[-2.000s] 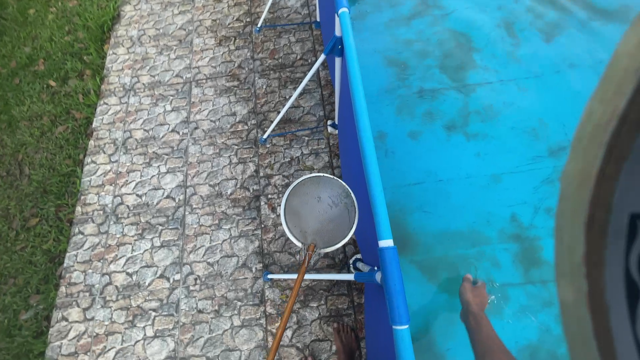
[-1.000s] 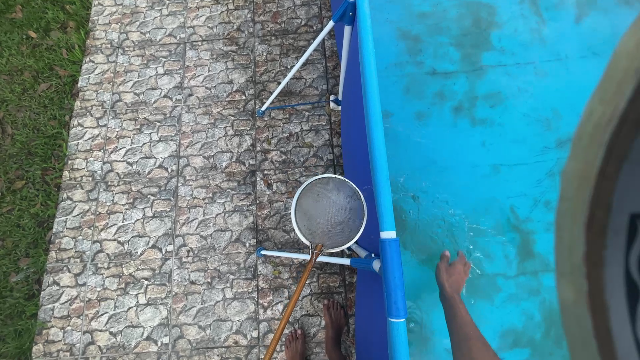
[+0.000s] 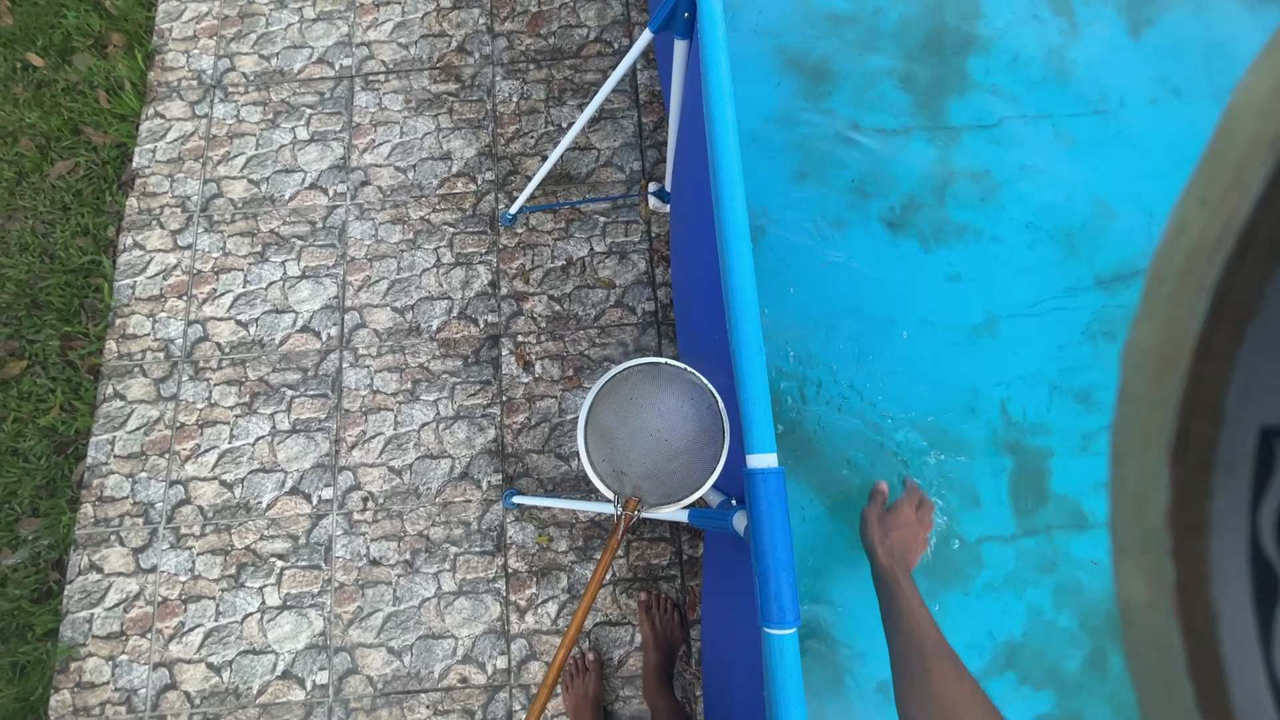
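A round mesh skimmer (image 3: pixel 655 435) with a white rim is just outside the pool wall, over a white frame leg. Its wooden handle (image 3: pixel 582 612) runs down out of the bottom edge; whatever holds it is outside the frame. My left hand is not seen. My right hand (image 3: pixel 897 525) reaches over the pool water (image 3: pixel 900 300), fingers at the surface among small splashes and ripples, with no object visible in it. Whether the fingers are partly under water is hard to tell.
The pool's blue top rail (image 3: pixel 735 250) runs between the skimmer and my right hand. White braces (image 3: pixel 580 125) stand out over the stone-patterned tiles (image 3: pixel 270 400). My bare feet (image 3: pixel 662 640) are beside the wall. Grass (image 3: pixel 55 250) borders the left; a large blurred round object (image 3: pixel 1200 400) blocks the right edge.
Both feet show now, where two seconds ago only one did. The splashes near my right hand have spread. The skimmer stays beside the pool wall. The view has shifted somewhat.
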